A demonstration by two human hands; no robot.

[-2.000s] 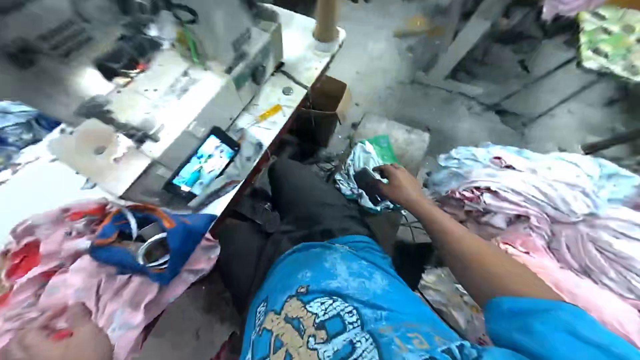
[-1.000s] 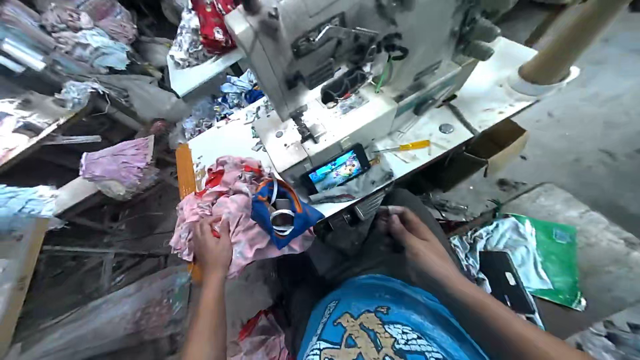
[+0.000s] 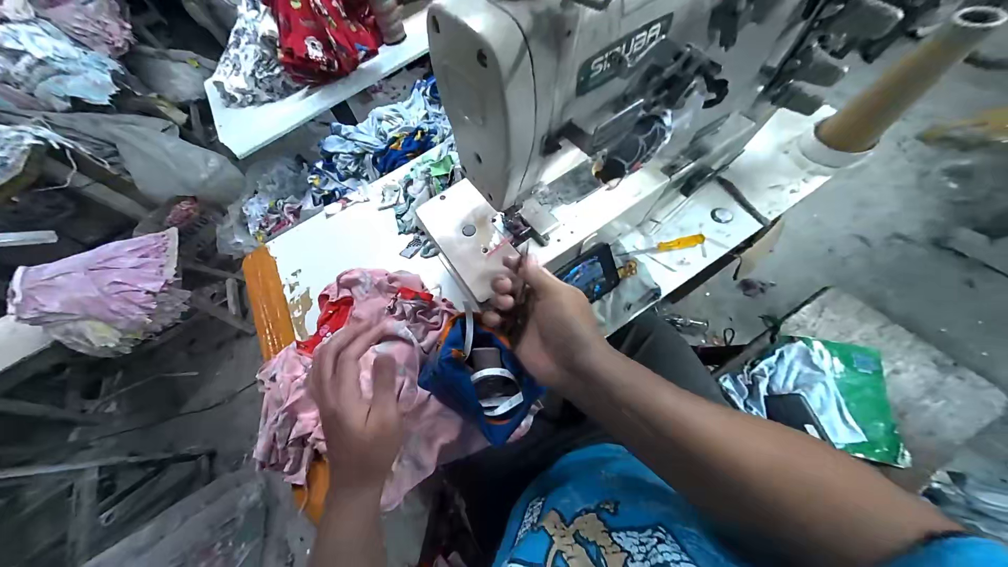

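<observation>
My left hand (image 3: pixel 358 394) rests with its fingers apart on a heap of pink fabric (image 3: pixel 409 331) with red parts, at the table's left end. My right hand (image 3: pixel 543 315) is curled beside the metal plate of a Siruba sewing machine (image 3: pixel 504 102); what lies between its fingers is too blurred to tell. Just below and between the hands, a blue cloth pouch (image 3: pixel 461 386) with orange edging holds a dark roll (image 3: pixel 494 382) with white tape. A phone (image 3: pixel 591 272) with its screen lit lies to the right of my right hand, near a yellow-handled screwdriver (image 3: pixel 681 242).
Fabric scraps (image 3: pixel 386 138) lie behind the white sewing table (image 3: pixel 370 228). A tan cone or tube (image 3: pixel 898 94) stands at its right end. To the lower right, a dark flat device (image 3: pixel 795 413) lies on pale cloth and a green packet (image 3: pixel 874 402). Pink pieces (image 3: pixel 98 283) are stacked at left.
My right hand has moved from the dark device at the right, past my lap, to beside the machine plate. My left hand stays on the pink fabric. The view has swung left.
</observation>
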